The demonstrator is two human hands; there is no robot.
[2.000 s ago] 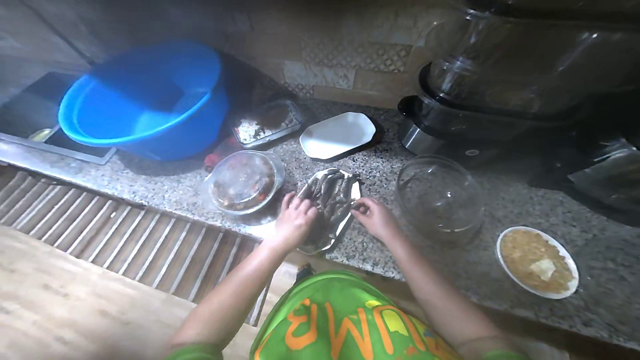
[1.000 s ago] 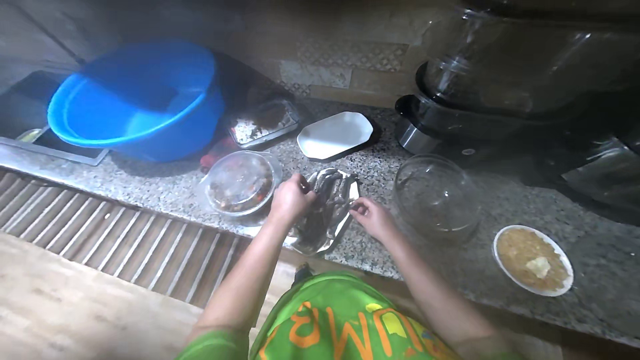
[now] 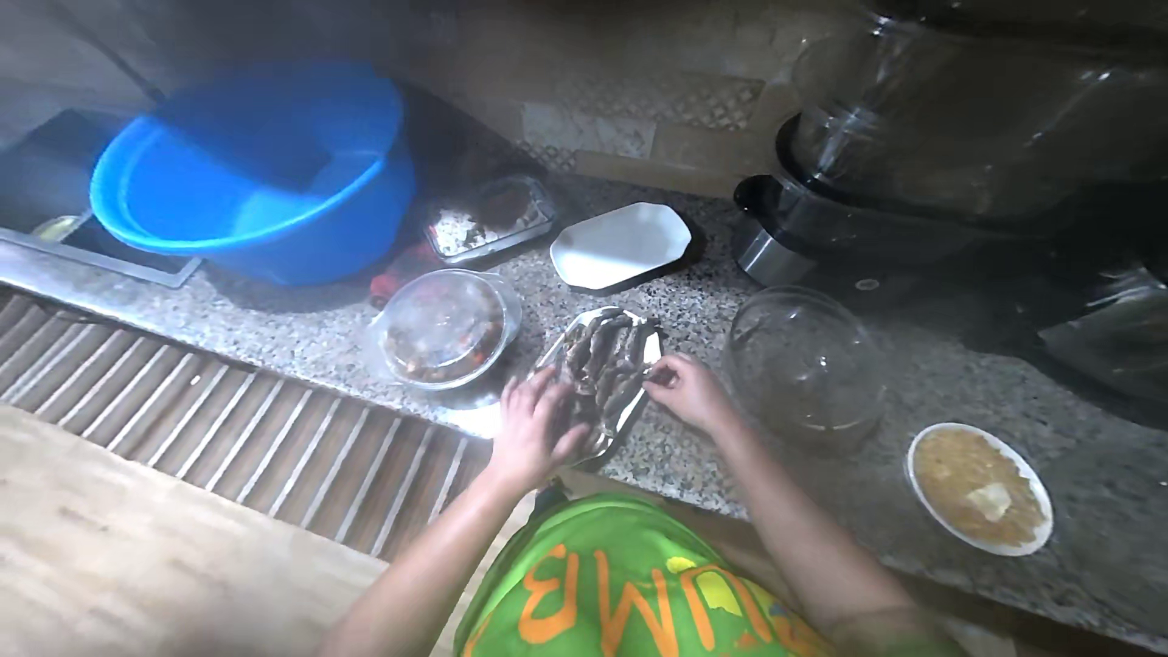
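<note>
A plate [image 3: 653, 349] with a pale rim holds several dark, elongated pieces of food [image 3: 604, 358], perhaps fish, under what looks like clear film. My left hand [image 3: 538, 422] lies over its left edge with the fingers spread, touching the covering. At the plate's right rim, my right hand [image 3: 677, 388] pinches thumb and fingers together, apparently on the edge of the film. Just left of the plate is a round lidded clear bowl [image 3: 447, 328] with food inside. An octagonal white dish [image 3: 620, 246] sits behind the plate.
To the right stand a clear glass bowl [image 3: 808, 365] and a white plate of yellowish food [image 3: 981, 488]. A clear tray with white food [image 3: 488, 224] is behind. The big blue basin [image 3: 265, 182] stands by the sink; a dark appliance [image 3: 803, 219] is at the back right.
My left hand has shifted from higher up at the plate's left side, its fingers now spread over the edge. My right hand has stayed at the right rim.
</note>
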